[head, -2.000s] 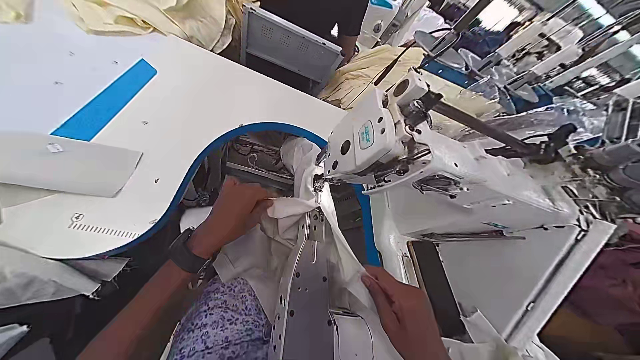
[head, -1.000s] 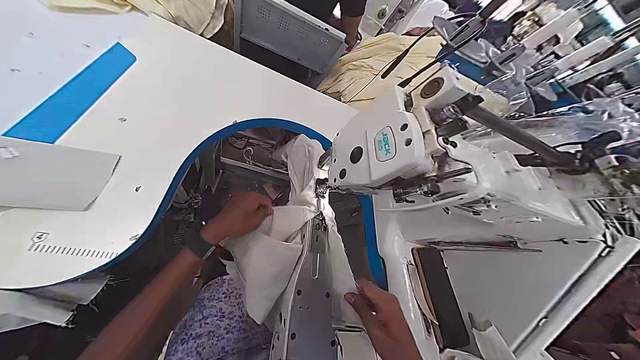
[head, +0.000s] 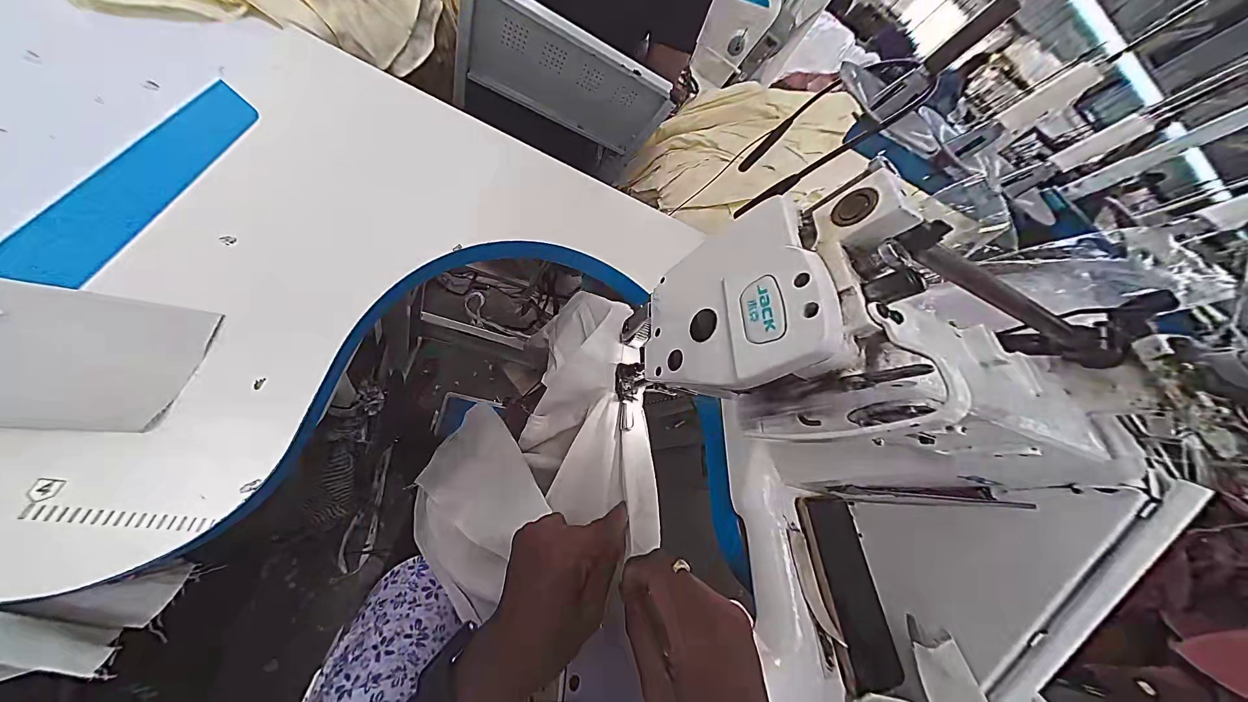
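White fabric [head: 595,458] runs from under the needle and presser foot [head: 630,382] of a Jack sewing machine [head: 751,302] toward my body, and part of it hangs in loose folds on the left. Close in front of the needle, my left hand [head: 561,585] grips the fabric with curled fingers. My right hand [head: 687,624] is right beside it, pinching the fabric's right part; a ring shows on one finger. The two hands are nearly touching. Most of the narrow machine arm below them is hidden.
A white table [head: 409,166] with a blue-edged cutout curves around the left side. A grey-white fabric piece [head: 97,361] lies on it. Cream fabric [head: 751,136] is heaped behind the machine, near a grey metal box [head: 556,73]. More machines and a person's arm show at the back.
My left hand has moved from beside the needle down toward my body, and my right hand has come in next to it. The fabric between the hands and the needle is now drawn together.
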